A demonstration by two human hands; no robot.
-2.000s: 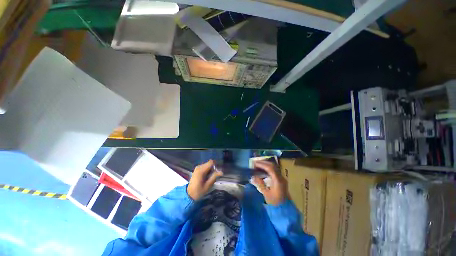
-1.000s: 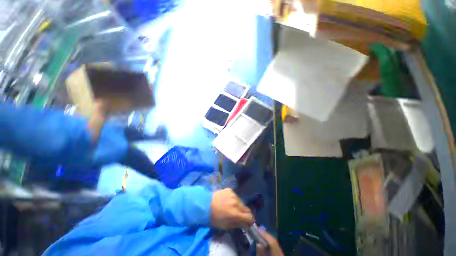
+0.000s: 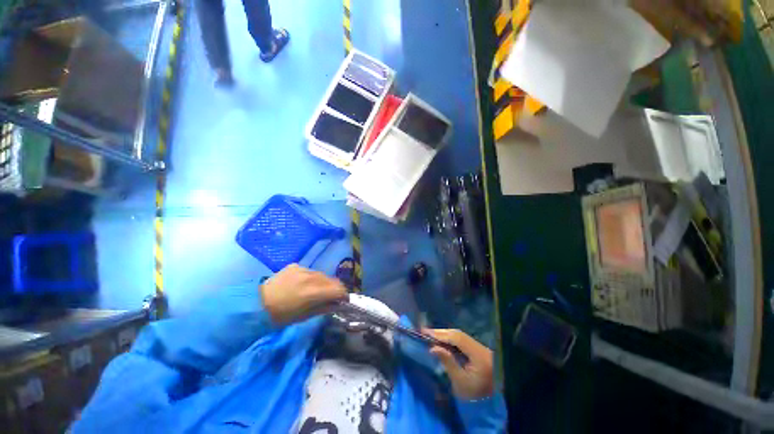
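A thin dark tablet [image 3: 392,325] is seen nearly edge-on in front of my body. My left hand [image 3: 303,294] holds its left end. My right hand [image 3: 462,360] holds its right end. White foam trays stand on the floor ahead: one [image 3: 319,155] has three pockets with dark tablets, and another [image 3: 392,182] lies at an angle with one dark tablet in its far pocket. A red divider [image 3: 384,119] shows between them.
A blue stool [image 3: 284,230] stands on the floor left of centre. The green bench [image 3: 530,246] on the right holds a grey instrument [image 3: 626,254] and a tan-framed plate [image 3: 545,335]. A person's legs [image 3: 257,25] are at the top. Cartons [image 3: 76,360] stand lower left.
My view has turned left from the bench towards the floor and trays. Both hands still hold the dark tablet. The other person, close at the left a second ago, has moved away to the top.
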